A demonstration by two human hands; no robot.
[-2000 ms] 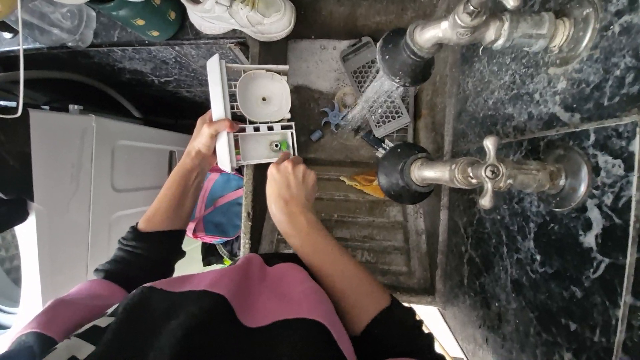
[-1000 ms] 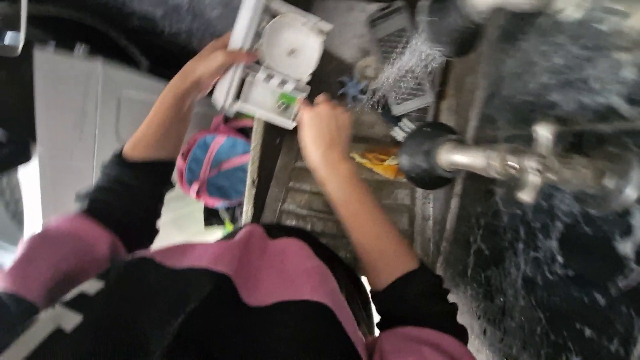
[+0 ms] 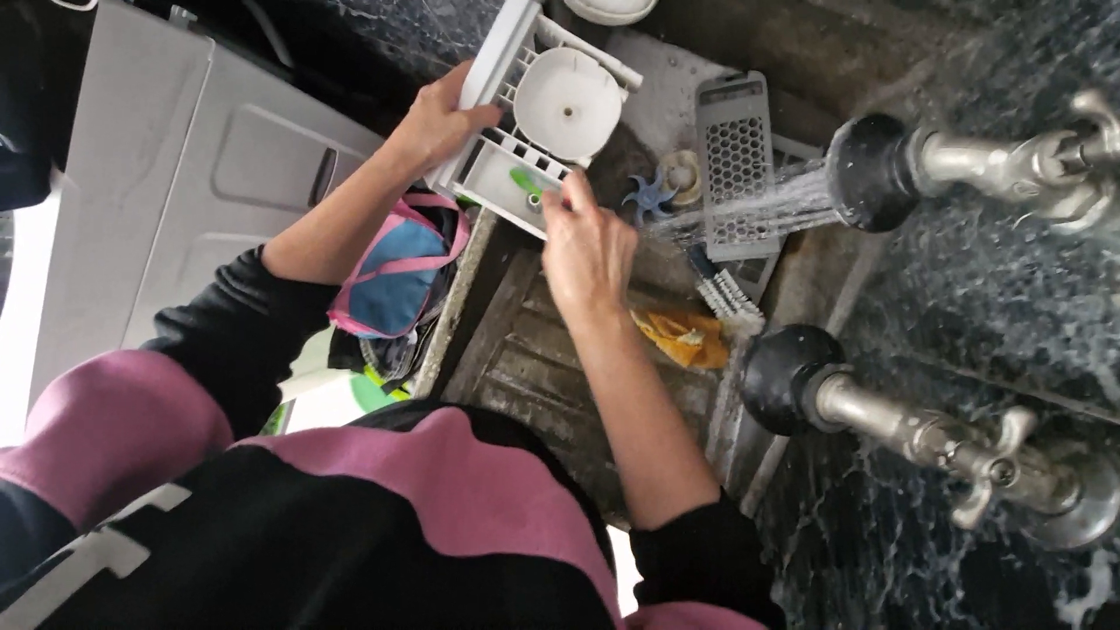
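Observation:
My left hand grips the white plastic frame of a part that looks like an appliance drawer, with a rounded white cup in it. In the lower compartment lies a small green piece. The fingertips of my right hand are at that compartment's edge beside the green piece; whether they pinch something is hidden. Right of the hand, a blue star-shaped plastic piece touches a round beige part. Grey perforated plastic grates lie under running water, near a white-bristled brush.
Water runs from the upper black-nozzled tap; a second tap is below it. An orange cloth lies on the ribbed stone sink. A blue-and-pink bag and a white appliance are at the left.
The view has shifted and turned. The drawer-like part stays in my left hand and appears more tilted. My right hand remains by its lower compartment.

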